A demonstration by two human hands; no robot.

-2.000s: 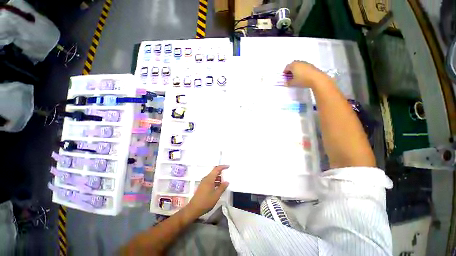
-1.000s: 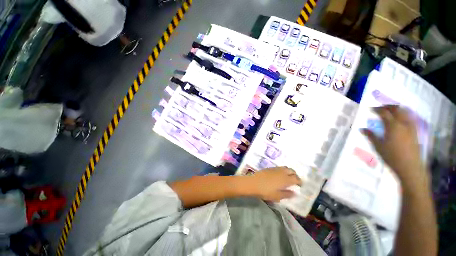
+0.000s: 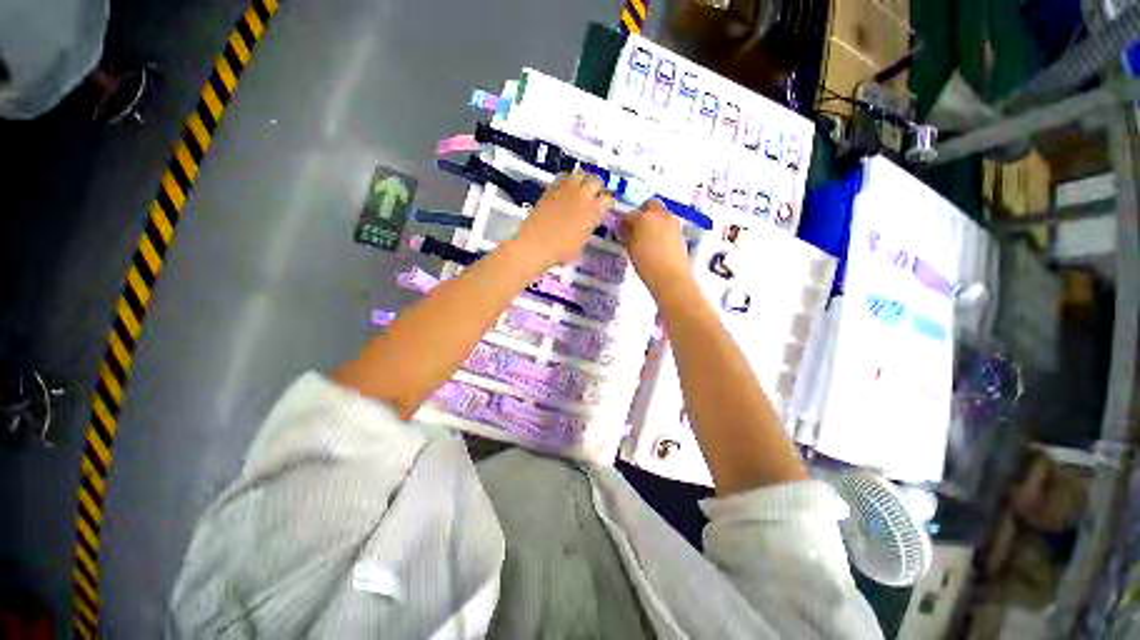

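Note:
My left hand (image 3: 569, 219) and my right hand (image 3: 653, 244) are close together over the upper part of the white compartment tray (image 3: 605, 423). Their fingertips meet near a small lilac piece, too small to tell what it is or which hand grips it. A blue watch (image 3: 681, 210) lies across the tray just beyond the fingers. A black watch (image 3: 513, 144) lies at its left, with more black straps below. Purple watches (image 3: 531, 370) lie in rows in the nearer slots.
A watch-head tray (image 3: 781, 269) stands to the right, partly behind my right forearm. The assorted-head tray (image 3: 681, 125) is beyond. A strap tray (image 3: 894, 388) with purple, blue and coral pieces is at the right. A white fan (image 3: 885, 531) is at lower right. Yellow-black tape (image 3: 163, 238) marks the floor.
My right hand has moved left from the strap tray, and my left hand has moved from the watch-head tray's near edge; both are now over the compartment tray. The view has shifted.

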